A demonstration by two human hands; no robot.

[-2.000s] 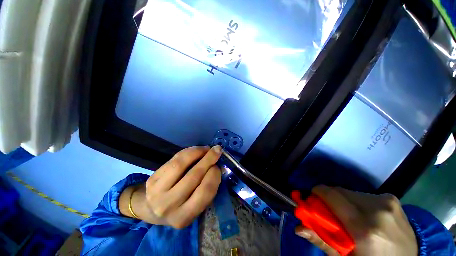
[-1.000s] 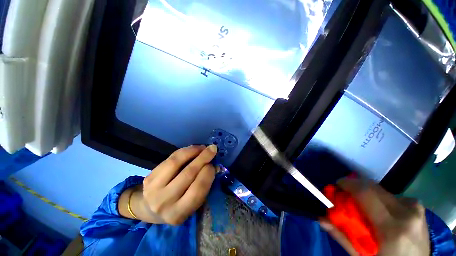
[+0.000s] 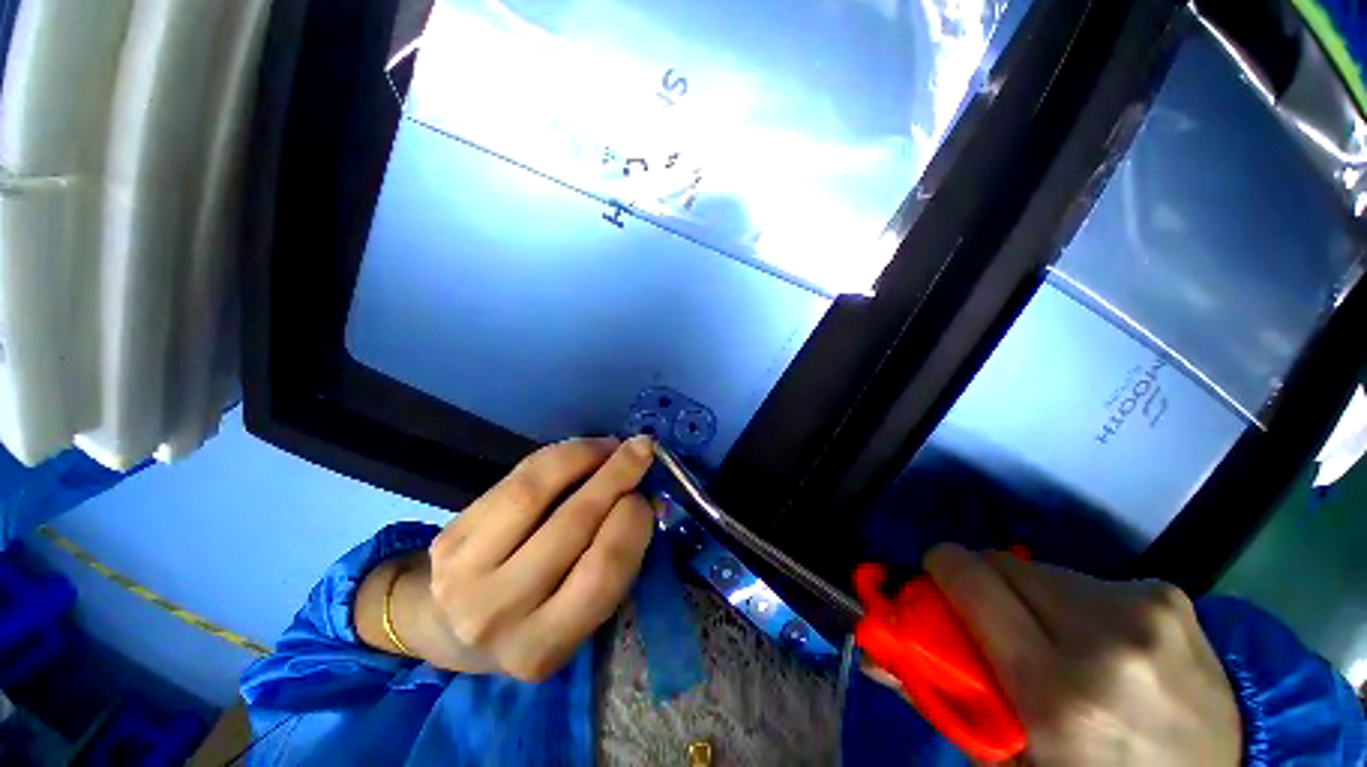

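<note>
My left hand (image 3: pixel 547 555) is at the camera cluster (image 3: pixel 678 417) of a pale-blue back cover (image 3: pixel 540 285), thumb and fingertip pinched at its near edge. Anything tiny between them is hidden. A translucent blue carrier strip with round pieces (image 3: pixel 735 577) runs from below that hand down to the right. My right hand (image 3: pixel 1087 652) is shut on an orange-red air blow gun (image 3: pixel 937 659). Its thin metal nozzle points up-left, the tip beside my left fingertips. Clear wrinkled film (image 3: pixel 720 105) covers the far part of the cover.
A black foam tray (image 3: pixel 338 397) frames the cover. A second cover (image 3: pixel 1087 397) with film lies in the right compartment. White foam slabs (image 3: pixel 128 225) stand at the left. Yellow-black floor tape (image 3: pixel 150 592) shows at lower left.
One second ago the nozzle was blurred and away to the right; now it is back at my left fingertips, much as two seconds ago. My left hand has hardly moved.
</note>
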